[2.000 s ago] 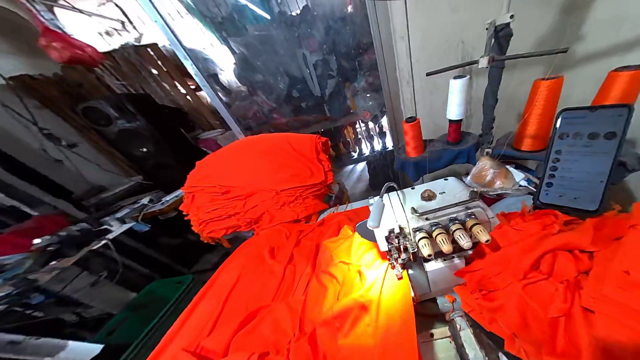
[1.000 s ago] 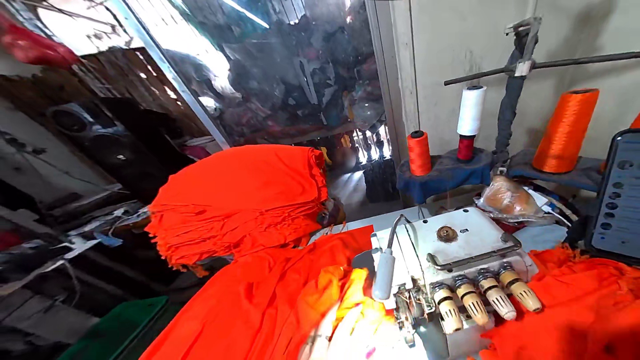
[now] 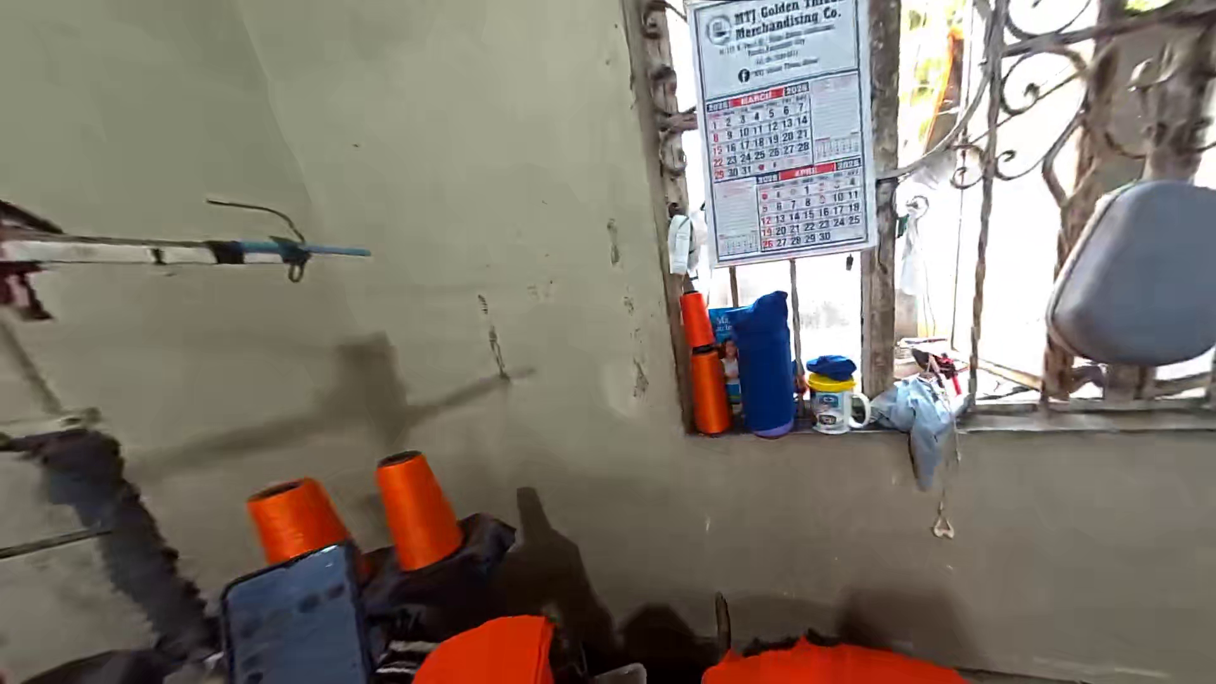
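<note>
Neither my left hand nor my right hand shows in the head view. Orange-red fabric (image 3: 831,662) lies along the bottom edge, right of centre, and another piece of orange-red fabric (image 3: 489,654) is to its left. A smartphone (image 3: 299,622) stands tilted at the lower left. Behind it are two orange thread cones, one (image 3: 296,521) just above the phone and one (image 3: 418,511) to its right. The sewing machine is out of view.
A thread stand's rod (image 3: 190,252) juts in from the left. On the window sill (image 3: 1092,418) stand orange thread cones (image 3: 708,380), a blue cloth-covered bottle (image 3: 765,366), a mug (image 3: 831,407) and a hanging light-blue cloth (image 3: 920,423). A calendar (image 3: 784,133) hangs above; a grey padded object (image 3: 1140,275) is at right.
The view has swung far to the right, from the sewing machine and fabric stack to the wall and window.
</note>
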